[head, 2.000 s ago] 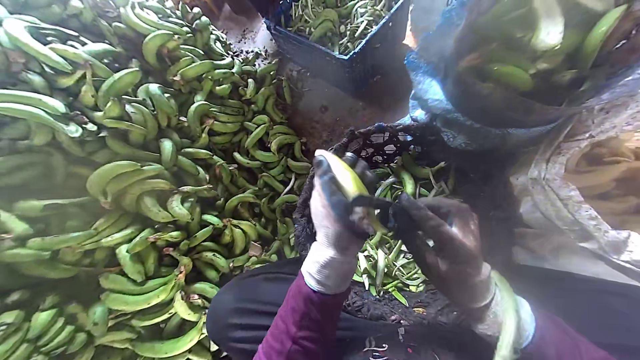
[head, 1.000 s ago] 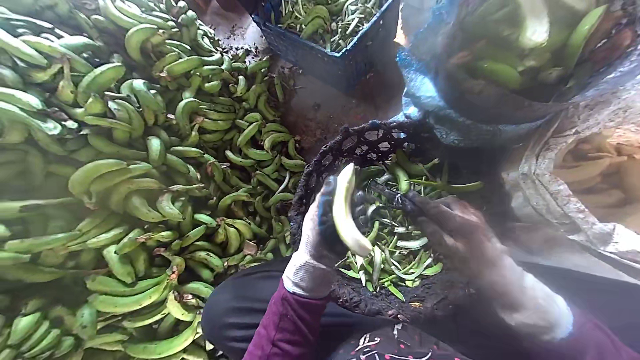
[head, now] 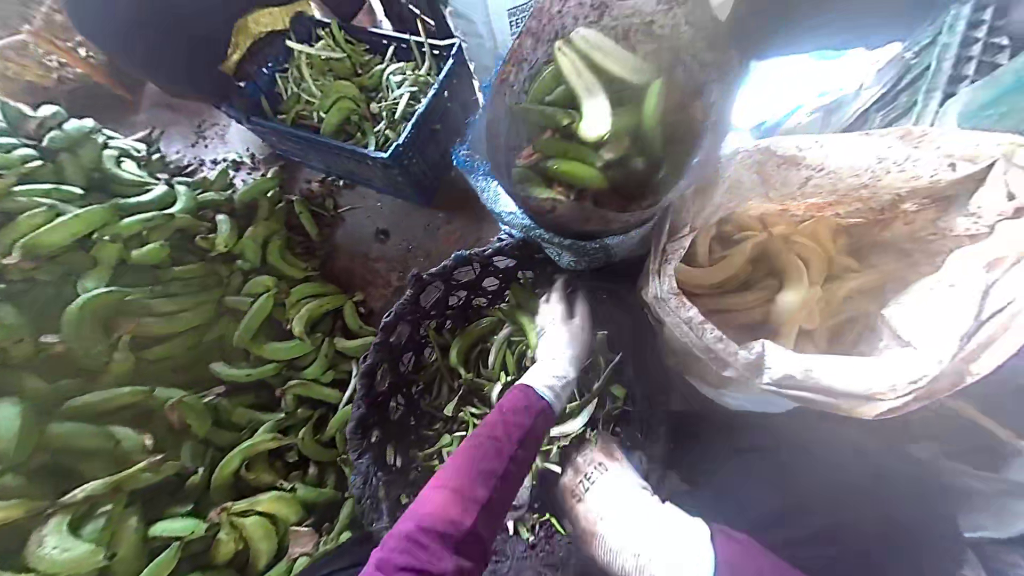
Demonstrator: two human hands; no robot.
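Note:
My left hand (head: 562, 332), in a pale glove, is over the far right part of a dark woven basket (head: 392, 336), close to a green plantain (head: 524, 324). Motion blur hides its fingers, so its grip is unclear. My right hand (head: 596, 480), in a stained glove with print on it, is low at the basket's near right side; its fingers are hidden. Green peels (head: 500, 352) and some green plantains lie in the basket. Beyond it, a round container (head: 576, 216) wrapped in blue material holds green plantains and a peeled plantain (head: 588, 88).
A large heap of green plantains (head: 160, 320) covers the left side. A blue crate (head: 344, 160) of peels stands at the back. At the right, an open white sack (head: 800, 376) holds many peeled plantains. Part of a person in dark clothing (head: 152, 48) is at the upper left.
My left hand, which held a partly peeled plantain over the basket, has moved away to the right and forward. That plantain is no longer seen in it. The view has shifted towards the right.

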